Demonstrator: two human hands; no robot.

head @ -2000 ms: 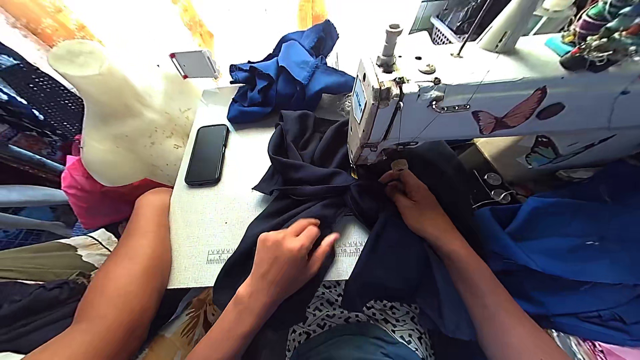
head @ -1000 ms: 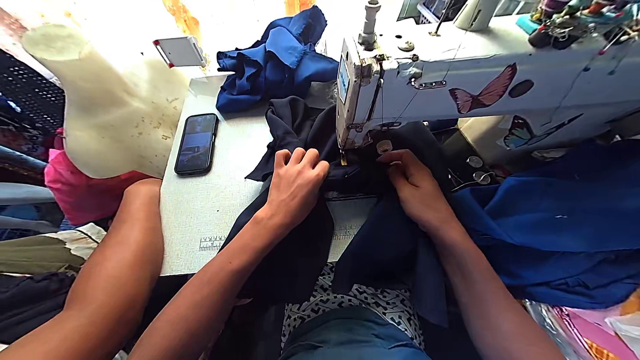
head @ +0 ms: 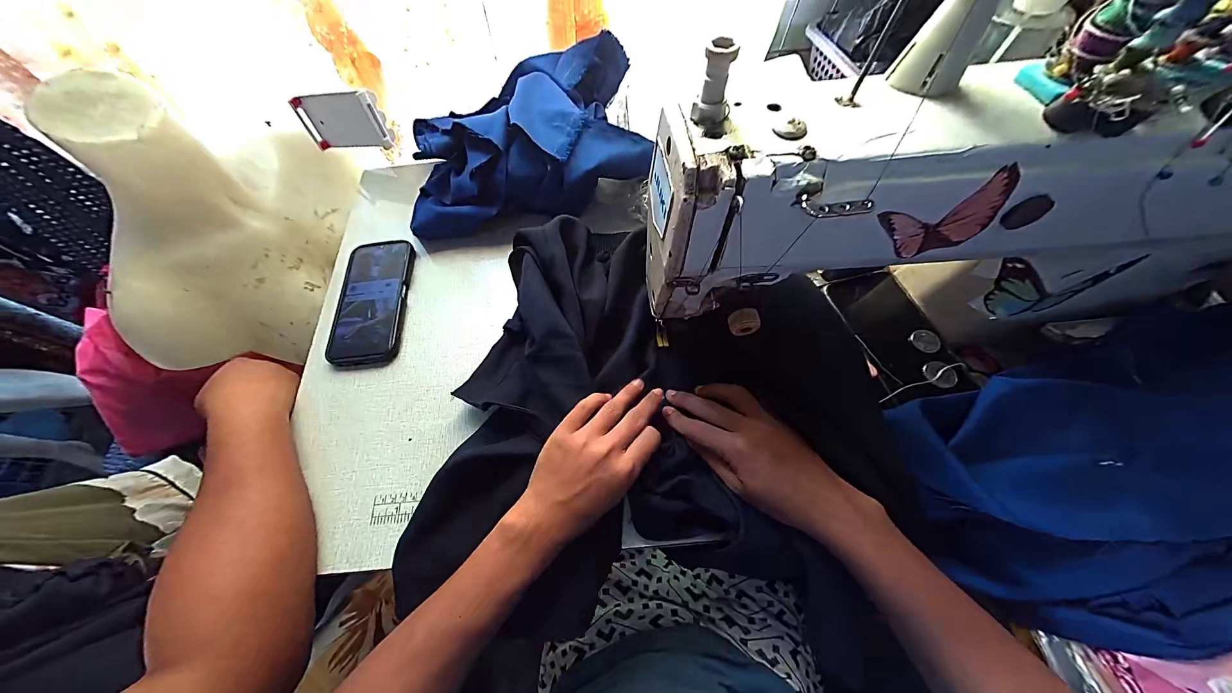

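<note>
Dark fabric [head: 568, 318] lies bunched across the table and beneath the head of a white sewing machine [head: 799, 221]. My left hand [head: 597, 452] rests palm down on this fabric, just in front of the needle area [head: 661, 332], fingers pointing forward. Close beside it, my right hand [head: 751, 448] presses on the same cloth, its fingertips nearly meeting those of the left. Whether either hand pinches the cloth cannot be told. The needle tip is hard to make out against the dark cloth.
A smartphone [head: 371, 303] lies on the table [head: 351, 462], left of the fabric. Blue cloth [head: 539, 135] is heaped behind, and more blue cloth [head: 1078, 472] lies at right. A mannequin torso [head: 202, 231] and another person's bare limb [head: 236, 520] are at left.
My left hand first moved up near the needle, then came back toward me. My right hand has left the machine head's side and now lies nearer the left. The phone screen, dark earlier, is lit.
</note>
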